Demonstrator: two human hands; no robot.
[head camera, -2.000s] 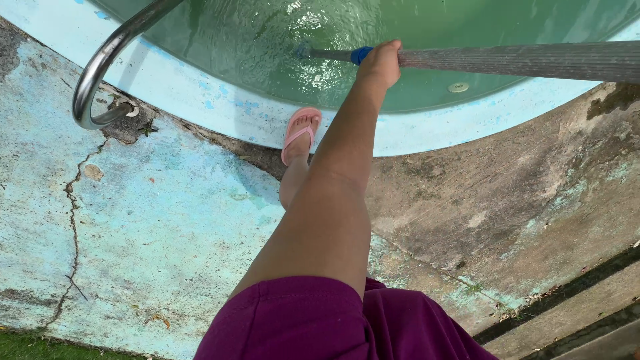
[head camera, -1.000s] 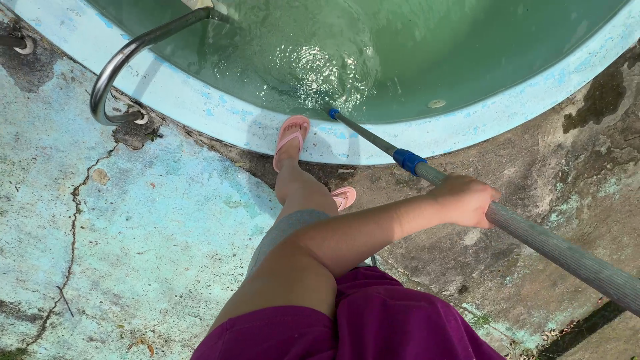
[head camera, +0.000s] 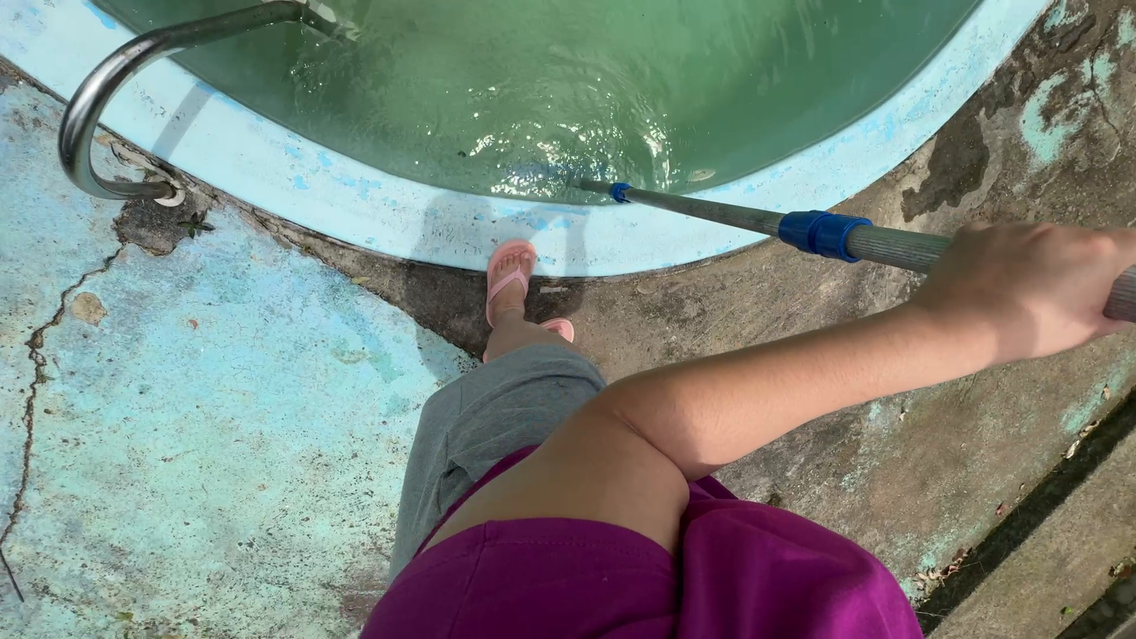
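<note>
My left hand (head camera: 1029, 288) is closed around a ribbed grey telescopic pole (head camera: 896, 248) at the right edge of the view. The arm reaches across from a purple sleeve. Left of the hand, a blue collar (head camera: 824, 235) joins the thick pole section to a thinner one, which has a small blue collar (head camera: 619, 192) near the water. The pole's far end goes into the green pool water (head camera: 710, 98) just inside the rim. A blurred blue shape (head camera: 555, 169) shows there under the ripples; its kind is unclear. My right hand is out of view.
A curved metal handrail (head camera: 84, 115) stands at the upper left. The light-blue pool rim (head camera: 355, 200) curves past my pink flip-flop (head camera: 510, 280). The deck has flaking turquoise paint (head camera: 222, 382), a long crack and rough bare concrete. Dark gaps cross the lower right.
My left hand has moved right, from above the water to above the deck, drawing the pole back. The large blue collar, beside the hand at first, is now some way from it.
</note>
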